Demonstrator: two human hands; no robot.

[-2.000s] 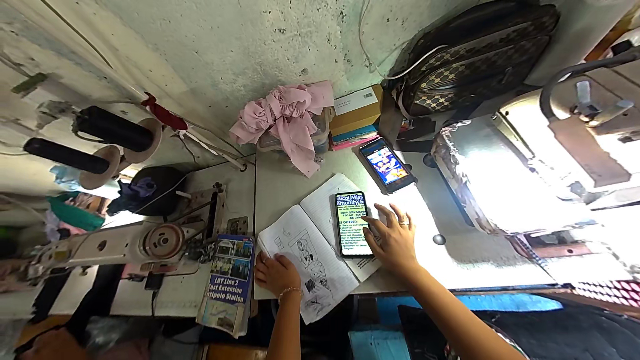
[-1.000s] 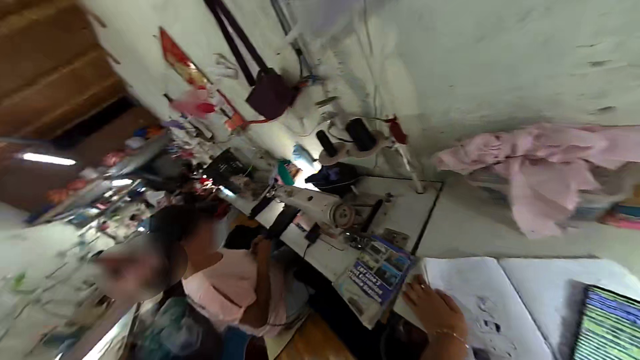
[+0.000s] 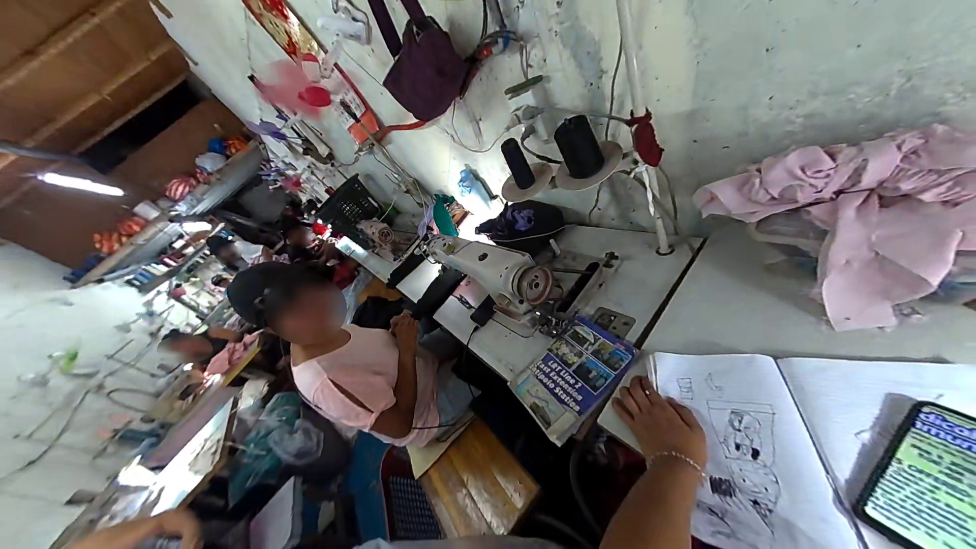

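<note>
My left hand [image 3: 662, 421], with a ring and a bracelet, lies flat on the left edge of an open notebook [image 3: 732, 465] with pencil-like sketches. It grips nothing. A smartphone [image 3: 926, 473] with a lit text screen lies on the right page, partly cut off by the frame. A blue-covered booklet [image 3: 576, 374] rests left of the hand, by the sewing machine. My right hand is not seen for certain; a blurred forearm and hand [image 3: 171, 526] at the bottom left cannot be assigned to anyone.
An industrial sewing machine [image 3: 496, 271] stands left, with black thread cones [image 3: 579, 149] behind it. Pink fabric [image 3: 877, 206] is heaped over a container. A seated person in a pink shirt [image 3: 374, 381] is beside a wooden bench [image 3: 480, 480]. More people and cluttered shelves [image 3: 191, 191] stand beyond.
The view has swung left, bringing the seated person into sight. Two seconds ago my right hand touched the phone; it is no longer seen there. My left hand remains on the notebook.
</note>
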